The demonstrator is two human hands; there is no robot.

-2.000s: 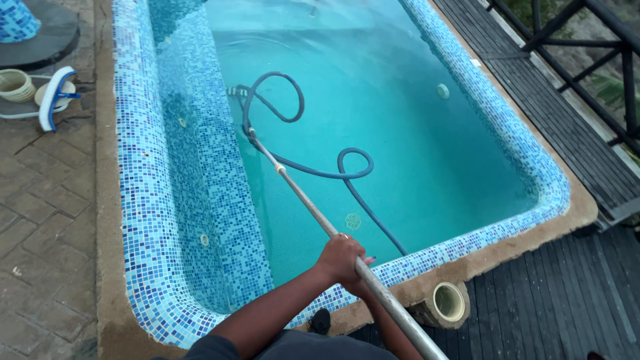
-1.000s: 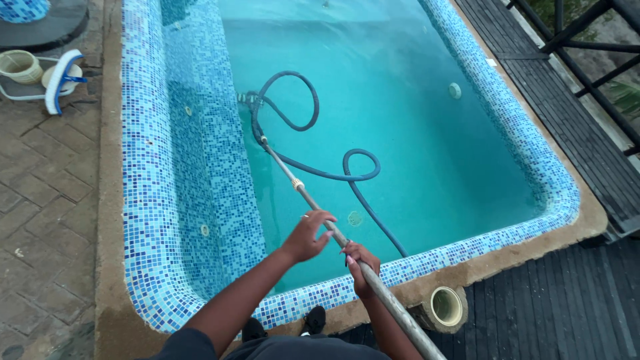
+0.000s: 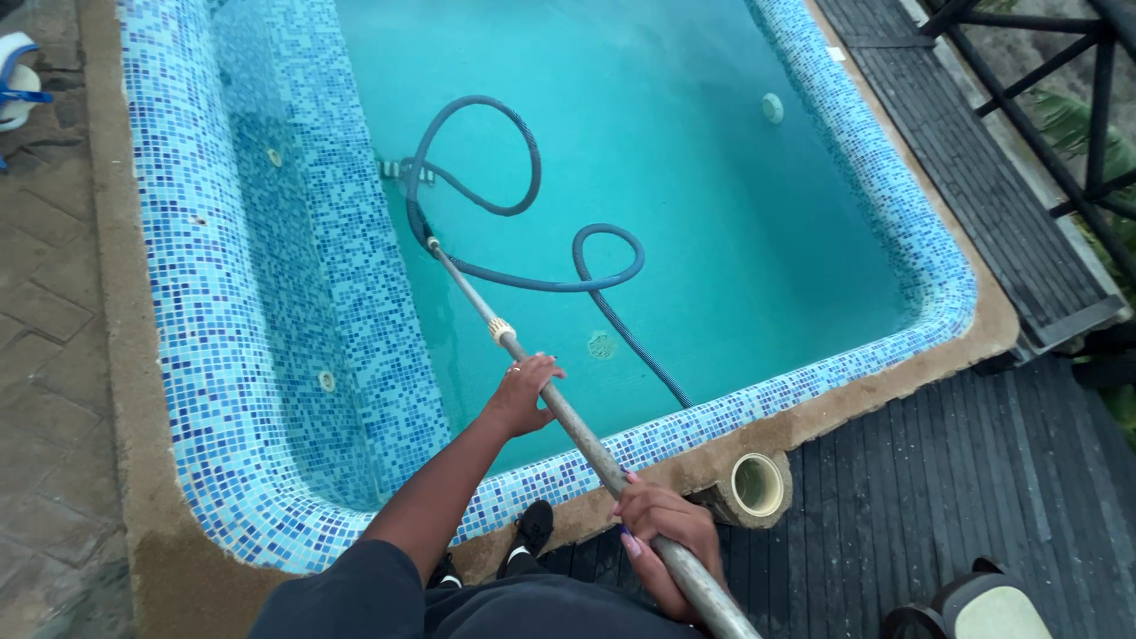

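A metal telescopic pole point(image 3: 581, 435) slants from the lower right down into the pool water. My right hand point(image 3: 670, 532) is wrapped around its lower part. Higher on the shaft, my left hand point(image 3: 530, 390) rests against the pole near its cream locking collar point(image 3: 501, 330), fingers partly spread over it. The pole's far end meets a dark fitting by the blue ribbed pool hose point(image 3: 537, 164), which loops through the water and runs to the near edge. A pale, segmented object point(image 3: 392, 169) lies beside the hose at the underwater ledge; its kind is unclear.
Blue mosaic tiles line the pool rim point(image 3: 160, 293). A round skimmer opening point(image 3: 757, 485) sits in the near coping, beside dark wooden decking point(image 3: 932, 470). My shoes stand at the edge. A dark railing point(image 3: 1021, 115) is at the upper right; a white-and-blue object point(image 3: 18, 93) lies left on the paving.
My hands, close together on the pole two seconds ago, are now farther apart. My left hand came off the pole one second ago and now touches it farther up.
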